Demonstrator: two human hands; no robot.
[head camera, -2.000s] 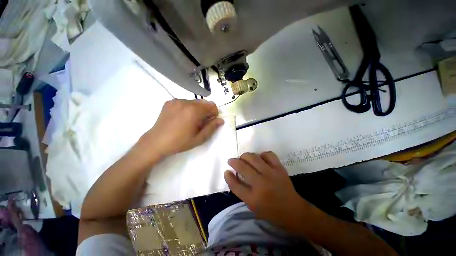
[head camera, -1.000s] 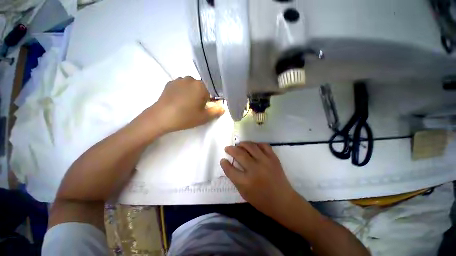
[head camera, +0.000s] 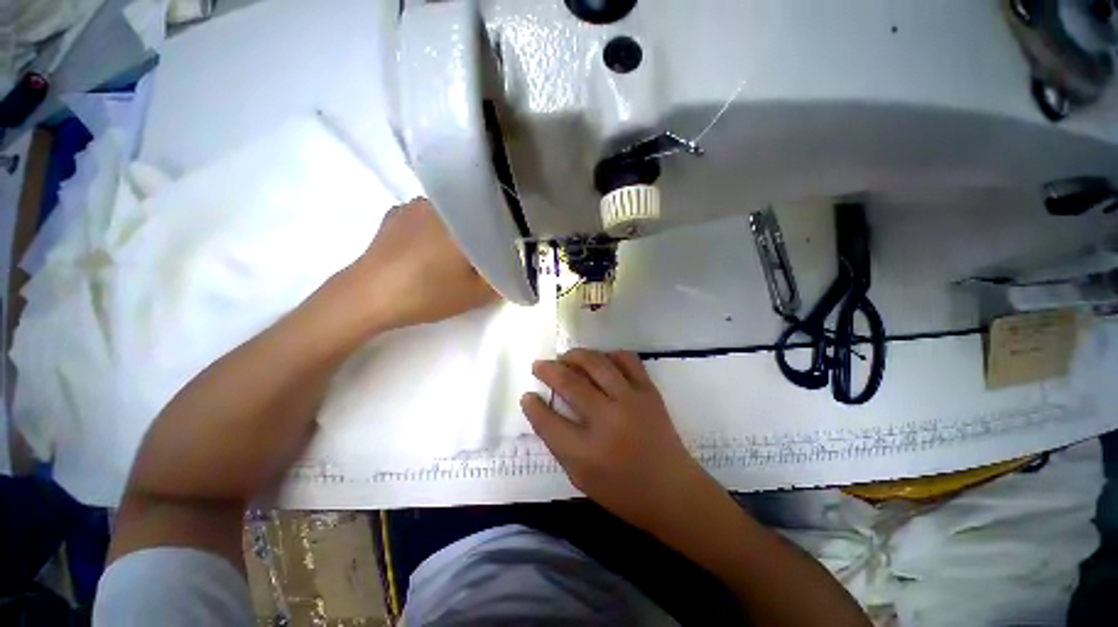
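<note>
A white cloth panel (head camera: 429, 392) lies on the table under the lit needle area (head camera: 547, 260) of the white sewing machine (head camera: 760, 61). My left hand (head camera: 429, 270) is on the cloth just left of the needle; its fingertips are hidden behind the machine head, so its grip cannot be told. My right hand (head camera: 601, 410) is in front of the needle, with thumb and fingers pinching the cloth's right edge. More white cloth (head camera: 209, 257) spreads over the left of the table.
Black shears (head camera: 846, 331) and silver snips (head camera: 775, 263) lie right of the needle. A tan block (head camera: 1030, 349) sits at the right end. A printed ruler (head camera: 785, 443) runs along the front edge. Below the table are a taped box (head camera: 319, 570) and white cloth (head camera: 981, 551).
The view has turned and shifted, so machine and tools appear displaced. My left hand's fingertips are now hidden behind the machine head. My right hand stays at the cloth's edge.
</note>
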